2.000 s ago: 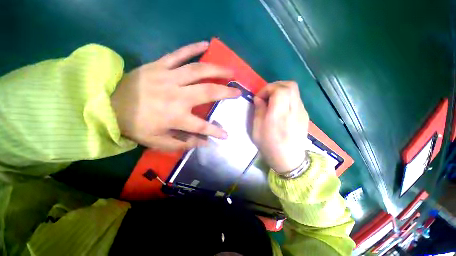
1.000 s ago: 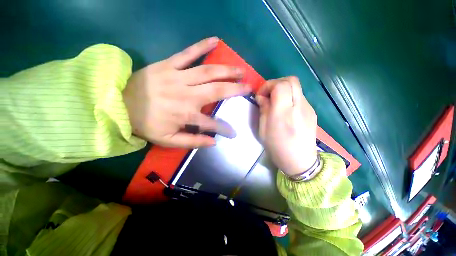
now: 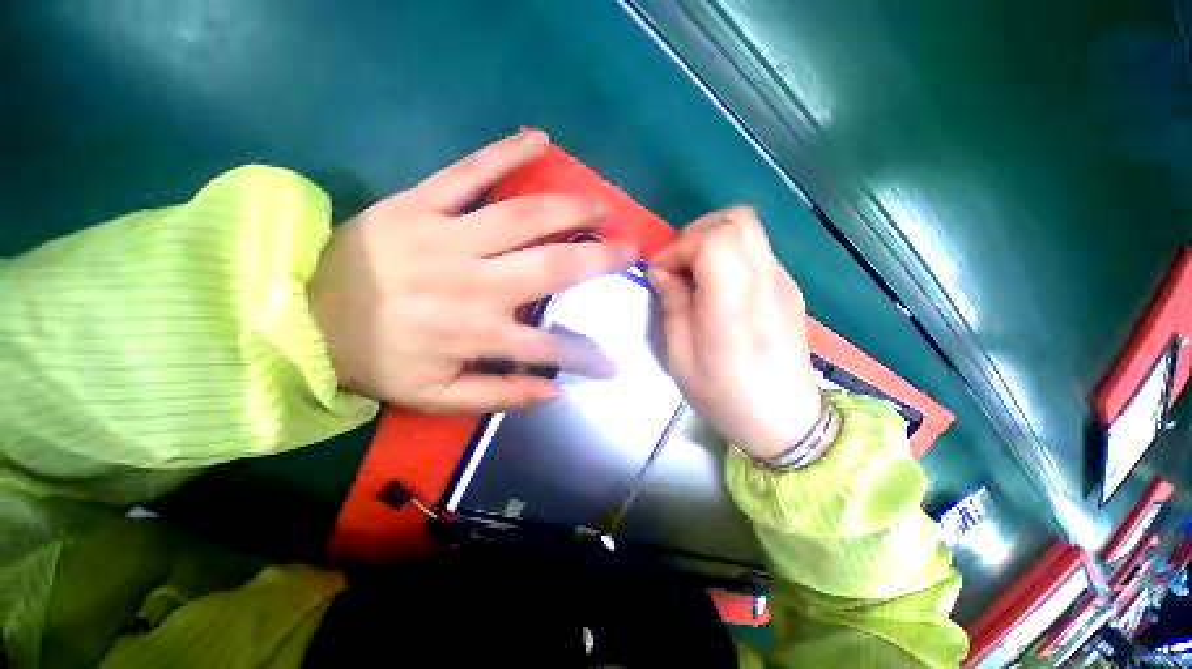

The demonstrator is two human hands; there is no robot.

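A display unit point(image 3: 562, 444) with a silvery face and black border lies on a red foam pad point(image 3: 392, 457). A thin dark line crosses its face, and a small dark end piece on a lead lies on the pad at the lower left. My left hand point(image 3: 438, 294) is spread over the unit's upper left part, fingers apart, with nothing seen in it. My right hand point(image 3: 739, 327) has its fingertips pinched at the unit's top edge; whether a small piece is between them is hidden. A dark shape covers the unit's lower edge.
The green bench surface point(image 3: 327, 79) surrounds the pad. A metal rail point(image 3: 850, 235) runs diagonally to the right. Beyond it, another unit point(image 3: 1135, 425) lies on a red pad point(image 3: 1150, 327), with several more at the lower right. A silvery sheet point(image 3: 965, 516) lies near my right sleeve.
The view has shifted slightly. My left hand's fingers have moved a little over the unit's face. My right hand stays pinched at the top edge. The unit remains on its pad.
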